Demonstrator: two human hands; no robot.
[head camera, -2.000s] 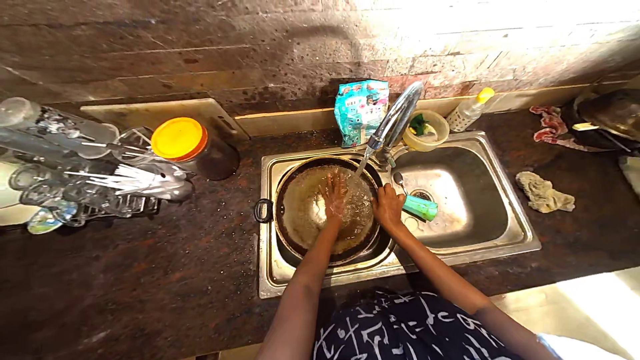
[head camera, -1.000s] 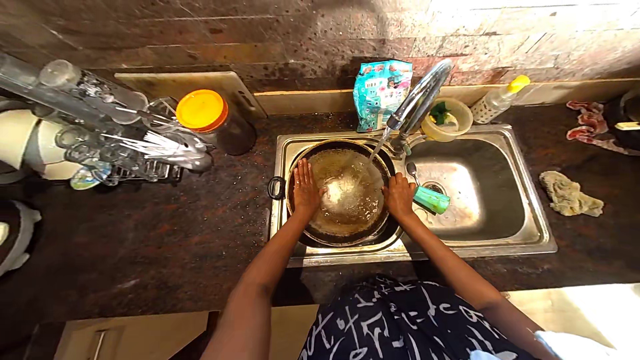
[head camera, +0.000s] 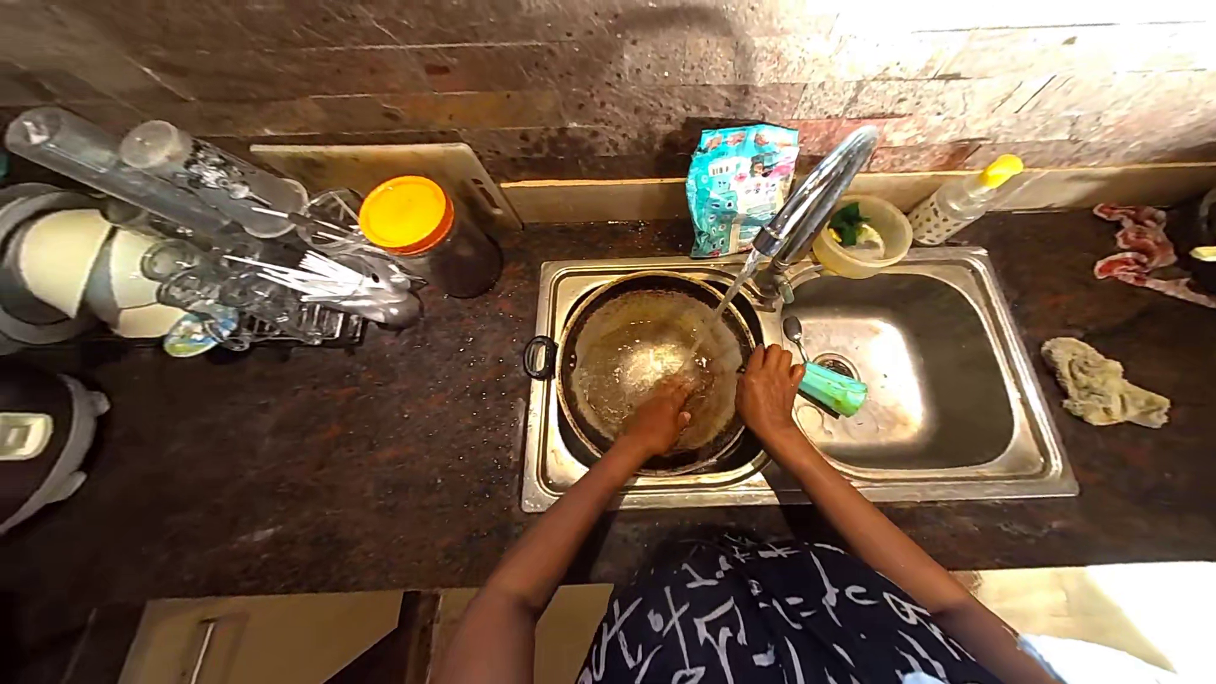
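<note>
A large round dark pan (head camera: 608, 332) filled with cloudy water sits in the left basin of a steel double sink (head camera: 1031, 418). Water runs into it from the chrome faucet (head camera: 807, 195). My left hand (head camera: 657, 418) is in the water near the pan's front, its fingertips hidden below the surface. At the pan's right edge, my right hand (head camera: 768, 385) is closed on the rim or a handle that its fingers hide. A black loop handle (head camera: 540, 357) sticks out on the pan's left. Just right of my right hand lies a green packet (head camera: 832, 388) by the drain.
Behind the sink stand a teal bag (head camera: 739, 190), a bowl (head camera: 860, 261) and a yellow-capped bottle (head camera: 955, 204). A cloth (head camera: 1102, 382) lies at right. Leftward are an orange-lidded jar (head camera: 408, 217), a cutting board (head camera: 380, 166) and a loaded dish rack (head camera: 304, 328).
My left hand has moved from the pan's left wall to the water near its front centre. My right hand stays at the right edge.
</note>
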